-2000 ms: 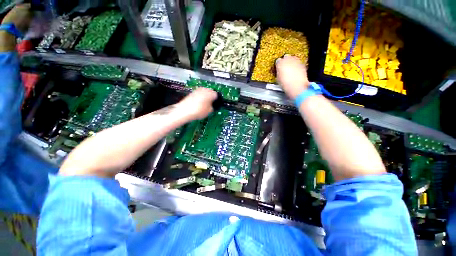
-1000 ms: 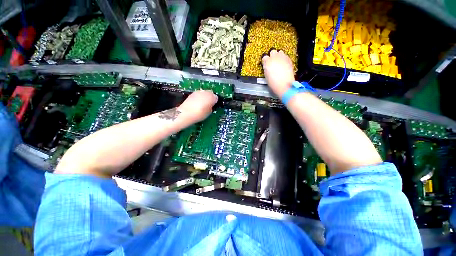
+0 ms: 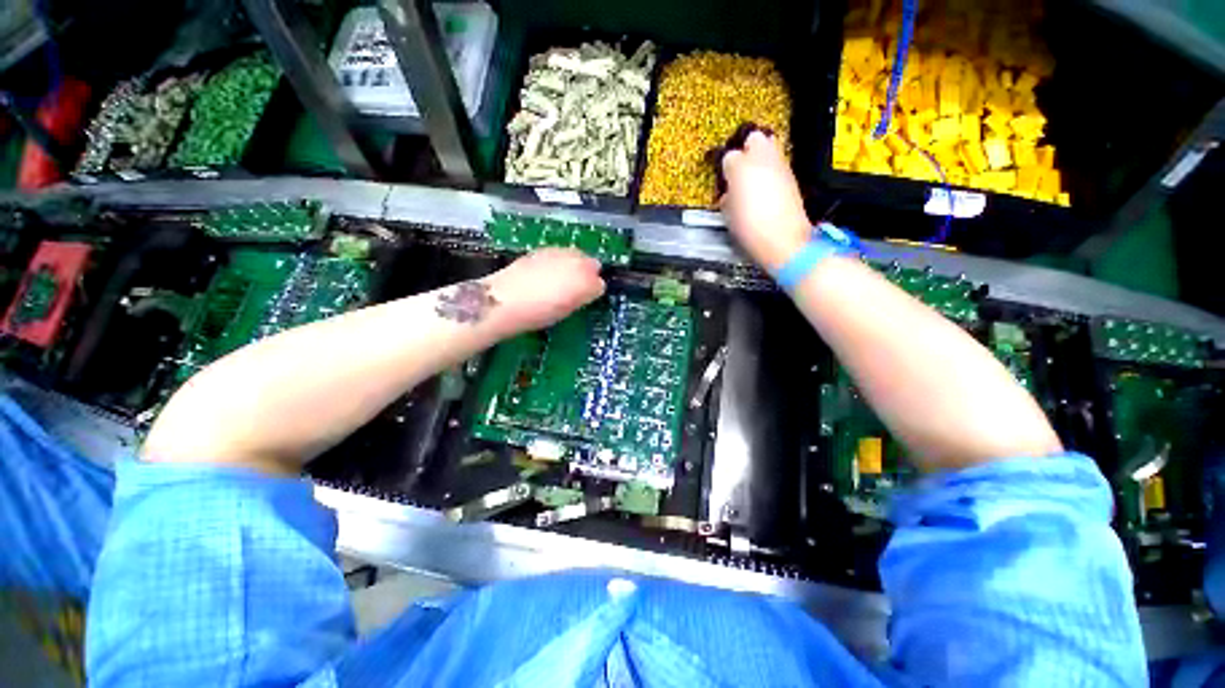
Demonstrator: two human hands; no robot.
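A large green circuit board [image 3: 605, 383] with rows of small silvery parts lies in a black pallet [image 3: 437, 450] in front of me. My left hand [image 3: 554, 285] is at the board's far edge, beside the narrow green board [image 3: 562, 237]; its fingertips are partly hidden and I cannot tell whether they hold anything. My right hand [image 3: 762, 182], with dark coverings on its fingertips and a light blue wrist strap [image 3: 814, 254], is over the bin of small yellow components [image 3: 705, 114]. Its fingertips touch or nearly touch the heap; whether they hold a piece cannot be told.
Pale components [image 3: 580, 121] fill the bin left of the yellow ones. Large yellow components [image 3: 940, 108] are in the right bin. Green components [image 3: 229, 110] are far left. More boards stand on both sides. Metal uprights [image 3: 427, 88] rise behind the far rail [image 3: 363, 202]. A blue sleeve [image 3: 47, 497] shows at left.
The neighbour's arm at the left has drawn back from the bins. My left hand has shifted slightly right along the board's far edge. My right hand stays at the small yellow components.
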